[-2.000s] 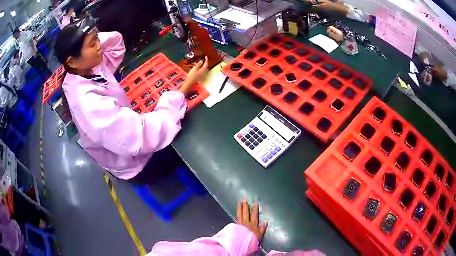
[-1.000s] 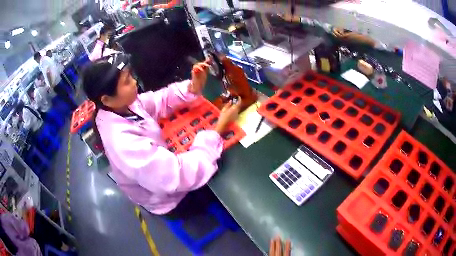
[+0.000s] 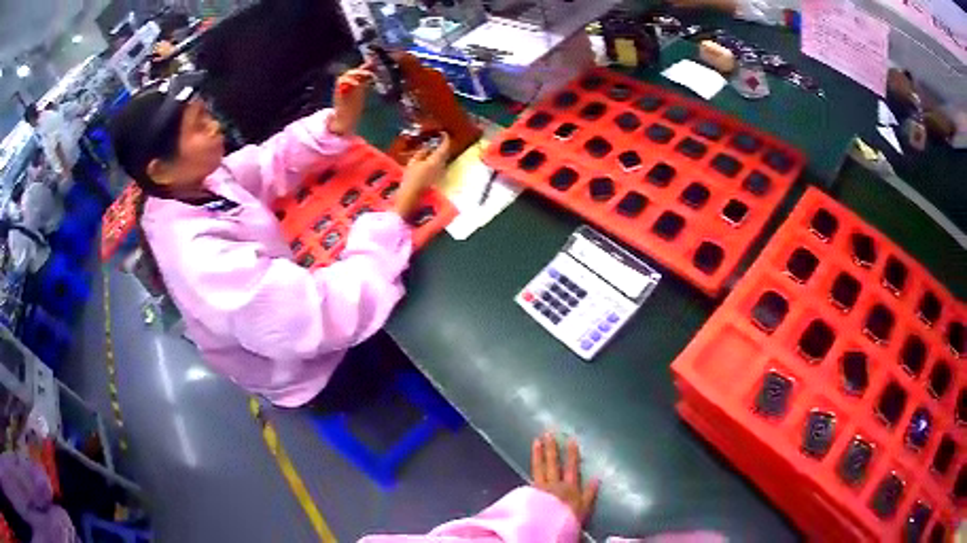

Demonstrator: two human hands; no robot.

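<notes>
My left hand (image 3: 562, 474) rests on the green bench mat near its front edge, fingers apart, holding nothing. My right hand is not in view; a bit of pink sleeve shows at the bottom edge. A stack of red-orange foam trays (image 3: 725, 358) stands right of my left hand. Its pockets hold dark smartwatch bodies (image 3: 815, 340); the near row shows small round marks, and the corner pocket is empty. A white-grey calculator (image 3: 589, 292) lies on the mat left of the stack.
Another red tray (image 3: 578, 159) with watch bodies lies beyond the calculator. A person in a pink smock (image 3: 276, 286) sits at left by an orange-brown fixture (image 3: 435, 101), a tray and a paper with a pen. A blue stool (image 3: 387, 445) stands below. A pink notice (image 3: 845, 45) hangs at upper right.
The view has tilted down and shifted since a second ago, so more of my left hand shows on the mat. The neighbour's raised hand has lowered slightly from the fixture's top.
</notes>
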